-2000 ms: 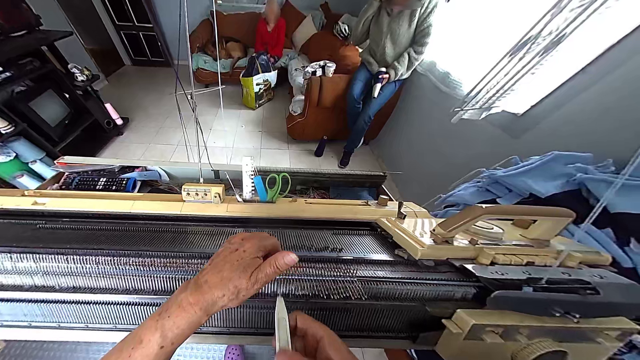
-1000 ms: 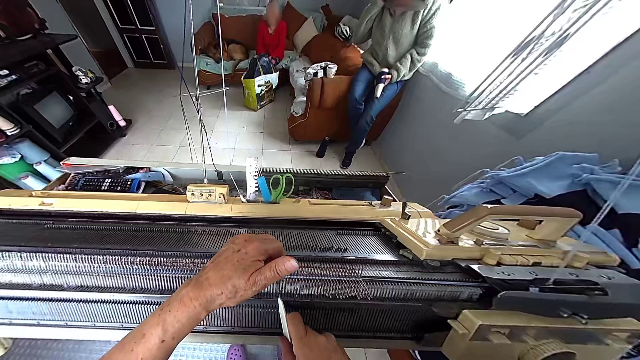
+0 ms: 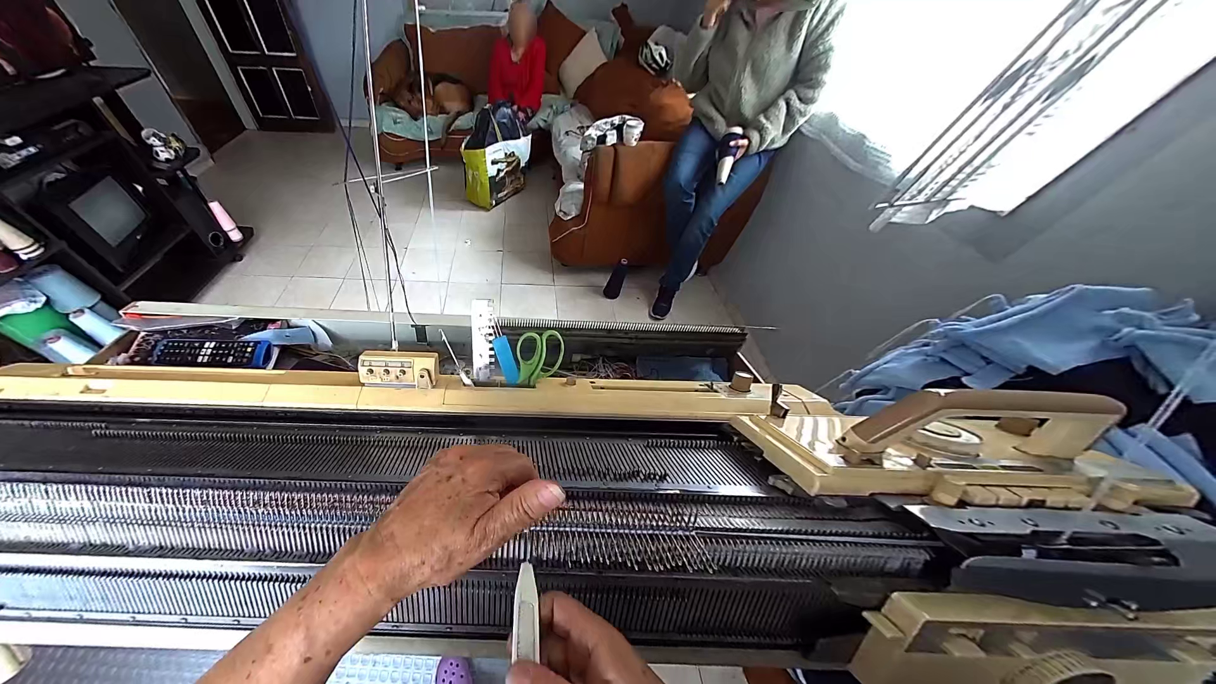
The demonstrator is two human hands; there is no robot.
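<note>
A knitting machine (image 3: 285,444) with two needle beds spans the view. My left hand (image 3: 456,522) rests over the middle of the beds, thumb pointing right, fingertips hidden beneath it; whether it grips anything cannot be told. Just below and right of it, my right hand (image 3: 589,646) holds a slim pale tool (image 3: 526,613) upright, its pointed tip at the lower bed's needles. Right of my left hand, a group of needles (image 3: 655,546) stands pushed out, some leaning unevenly. The upper carriage (image 3: 969,427) with its handle and the lower carriage (image 3: 1007,636) sit at the right.
Green-handled scissors (image 3: 540,356), a white ruler-like strip (image 3: 484,337) and a remote control (image 3: 211,352) lie behind the machine. Yarn mast rods rise at centre left. Blue fabric (image 3: 1035,351) is heaped at right. Two people and a dog are around the brown sofas beyond.
My right hand has shifted slightly, and the pale tool has turned from a narrow edge a second ago to showing its broader side. My left hand stays in place.
</note>
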